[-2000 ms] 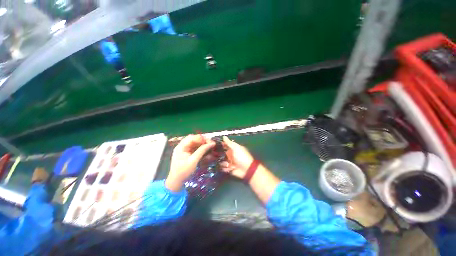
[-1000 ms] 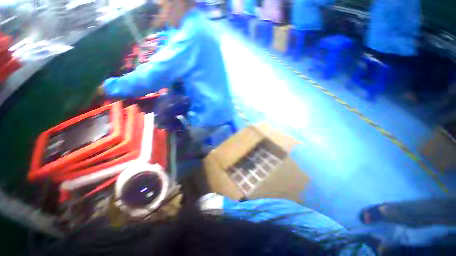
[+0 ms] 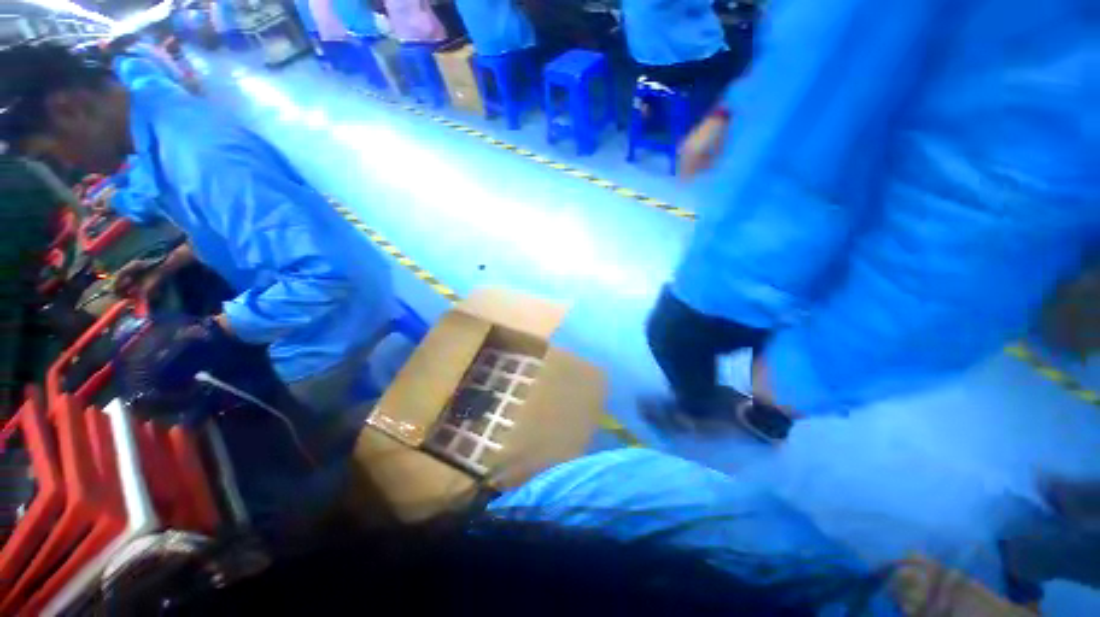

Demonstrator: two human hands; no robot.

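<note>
An open brown carton (image 3: 422, 392) with a white grid insert stands low in front of me. Stacked red-orange trays (image 3: 103, 482), with a white edge among them, stand at the lower left. A blue sleeve (image 3: 676, 500), seemingly my own, crosses the bottom edge. A blurred skin-coloured patch lies beyond it at the bottom right; I cannot tell whether it is my right hand. My left hand is not in view. No held part shows.
A person in a blue smock (image 3: 271, 235) is at the bench on the left. Another person in blue (image 3: 893, 193) stands close on the right. Blue stools (image 3: 577, 99) and seated workers are at the back. Yellow-black tape (image 3: 531, 154) marks the blue floor.
The view has swung right, away from the green bench, compartment tray and both working hands. The carton and floor now fill the middle, and a person has come into view close on the right.
</note>
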